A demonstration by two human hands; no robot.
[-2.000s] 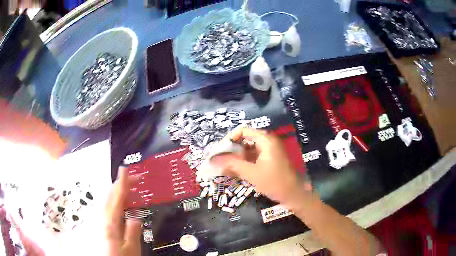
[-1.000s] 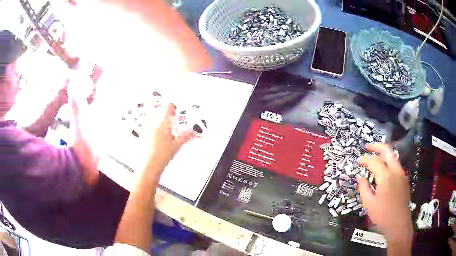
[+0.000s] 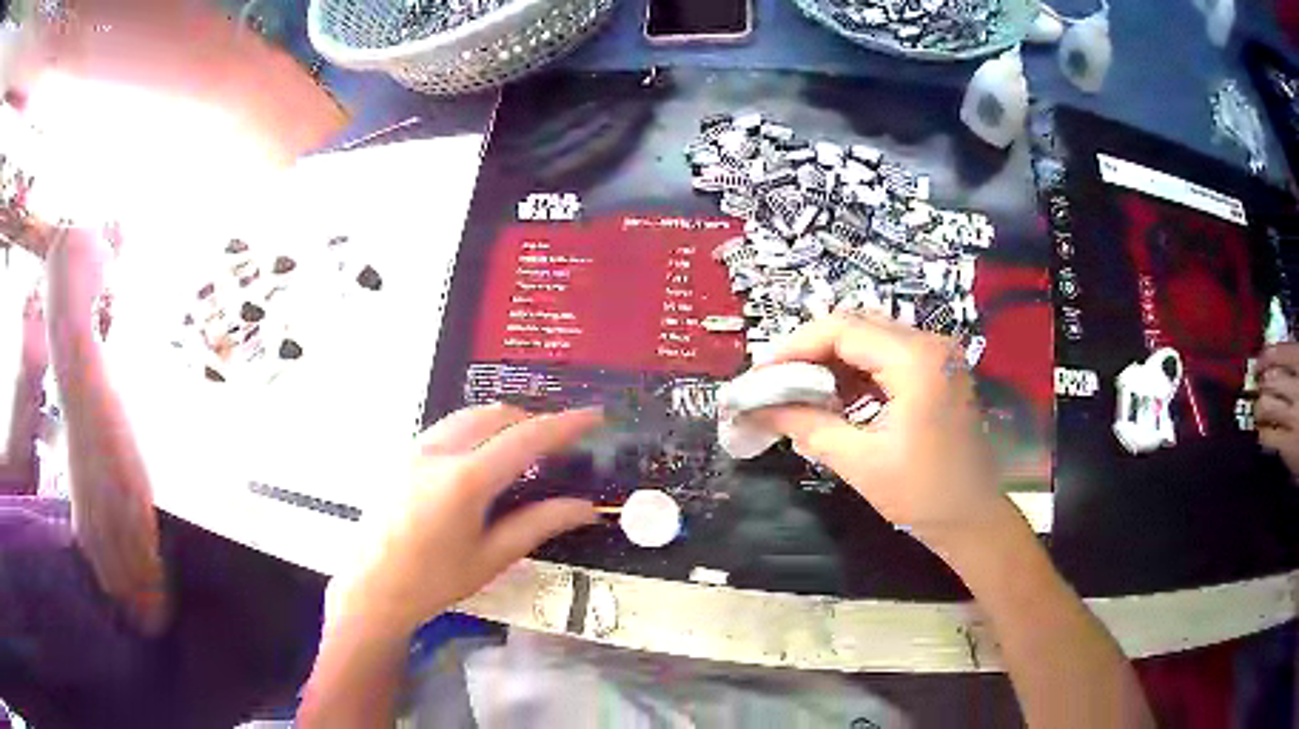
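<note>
My right hand (image 3: 898, 427) grips a white shell (image 3: 776, 399) between thumb and fingers, just below the striped pile; the fingers hide part of it. My left hand (image 3: 477, 491) is open, fingers apart, over the black-and-red sheet. Its thumb tip is close to the thin applicator stick (image 3: 610, 509), which lies by the round white cap (image 3: 651, 518); whether they touch is unclear. The pile of black-and-white striped inserts (image 3: 841, 228) lies beyond my right hand.
Basket (image 3: 456, 57), smartphone (image 3: 698, 17), blue bowl (image 3: 926, 32) and white squeeze bottle (image 3: 994, 100) stand at the back. Shells with black patches (image 3: 249, 313) lie on the white sheet at left. A white shell (image 3: 1147, 402) lies at right. People's arms show at both sides.
The view has swung right. My left hand has moved from the patched shells to beside the cap. My right hand has moved off the pile towards me, the white shell now visible in it.
</note>
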